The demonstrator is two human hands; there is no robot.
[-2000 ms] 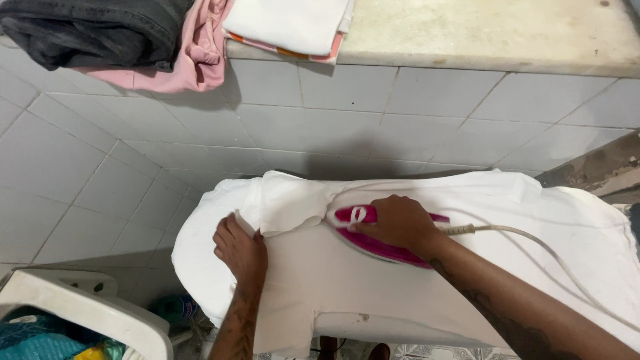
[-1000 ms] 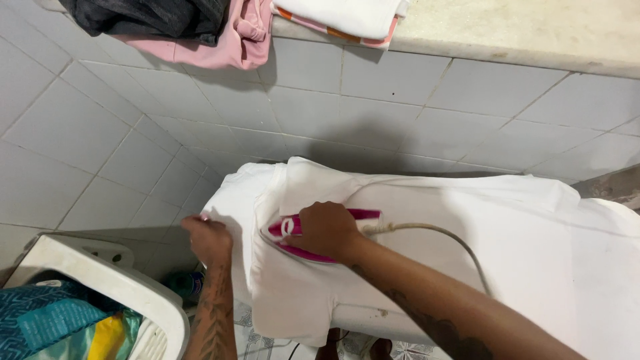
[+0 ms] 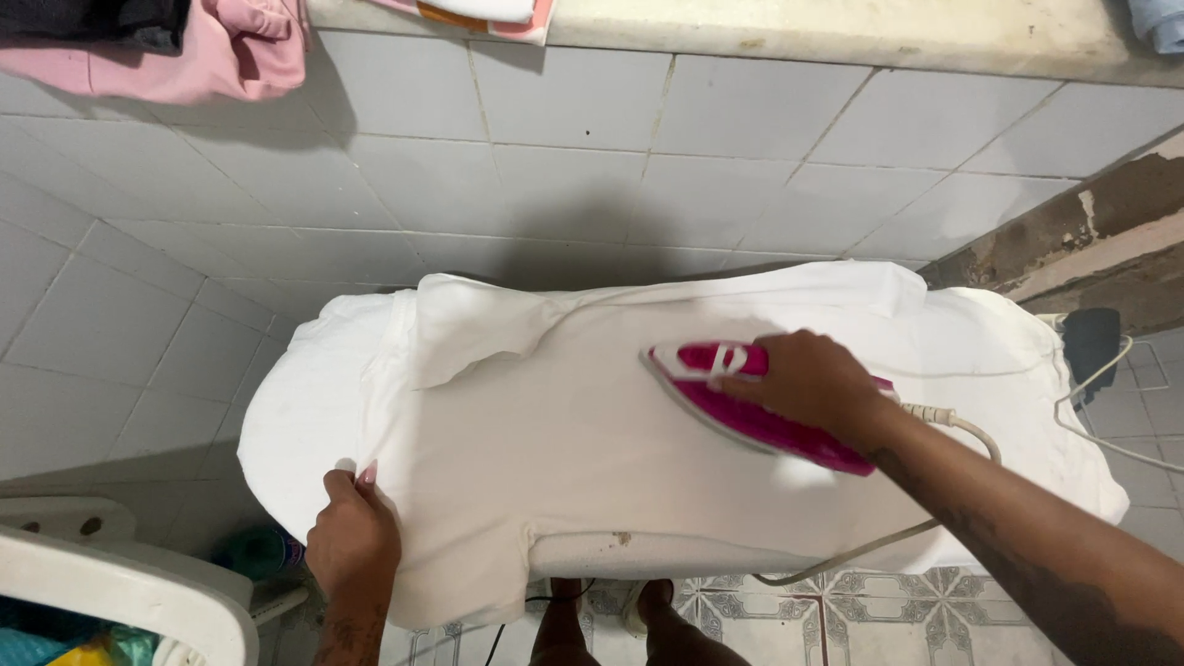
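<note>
A white cloth garment [image 3: 573, 444] lies spread over an ironing board [image 3: 277, 435] with a white cover. My right hand [image 3: 814, 384] is closed around the handle of a magenta and white electric iron [image 3: 740, 412], which rests on the garment right of its middle, tip pointing left. The iron's cord [image 3: 971, 435] runs from its heel, passes under my forearm and hangs over the board's front edge. My left hand [image 3: 356, 518] pinches the garment near its left edge, thumb and forefinger together.
A marble ledge [image 3: 786, 37] above the tiled wall bears a pink garment [image 3: 250, 55], dark cloth [image 3: 92, 23] and folded cloth [image 3: 499, 11]. At lower left stands a white plastic container [image 3: 120, 573] with colourful cloth inside. My feet are below the board's front edge.
The iron, in my right hand, has moved right along the garment. My left hand, apart from the cloth one second ago, now pinches its left edge.
</note>
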